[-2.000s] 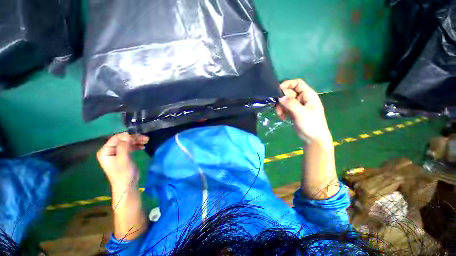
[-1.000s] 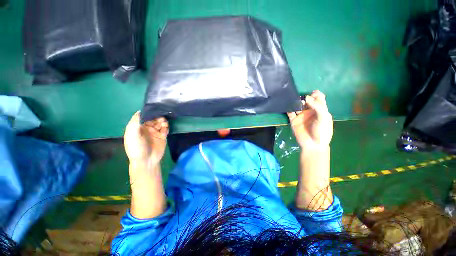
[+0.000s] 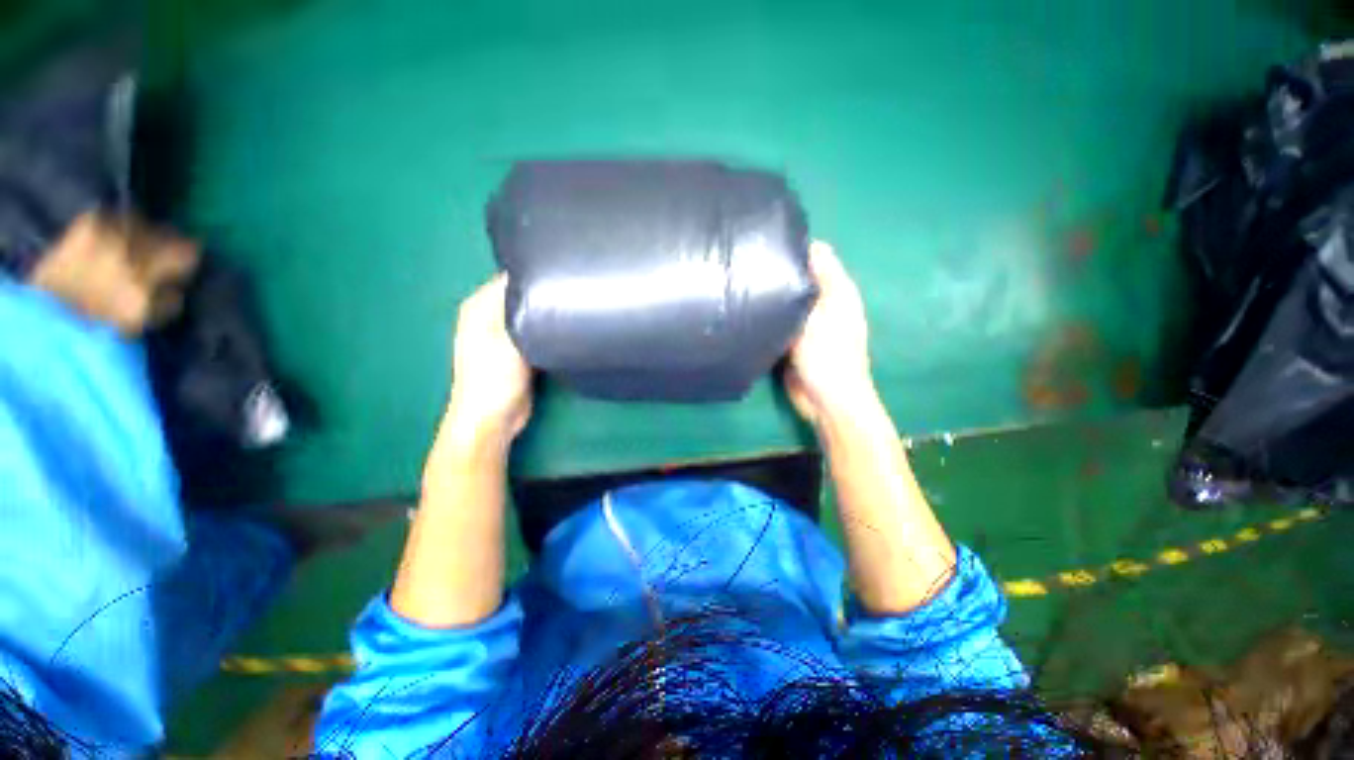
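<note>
A packed parcel (image 3: 646,275) of glossy black-grey plastic is folded to a compact, rounded block over the green bench near its front edge. My left hand (image 3: 493,361) grips its left end and my right hand (image 3: 832,334) grips its right end. The fingertips of both hands are partly hidden behind or under the parcel. The bag's flap does not show.
The green bench top (image 3: 950,134) spreads behind the parcel. A pile of black bags (image 3: 1277,282) lies at the right edge. At left, a neighbouring worker's hand (image 3: 119,272) and blue sleeve are beside black plastic (image 3: 208,349). A yellow-and-black line (image 3: 1099,572) crosses the floor.
The wide, flat-edged black bag is now folded into a compact block. My hands have moved from its near corners to its two ends. The neighbouring worker's arm has come in at left.
</note>
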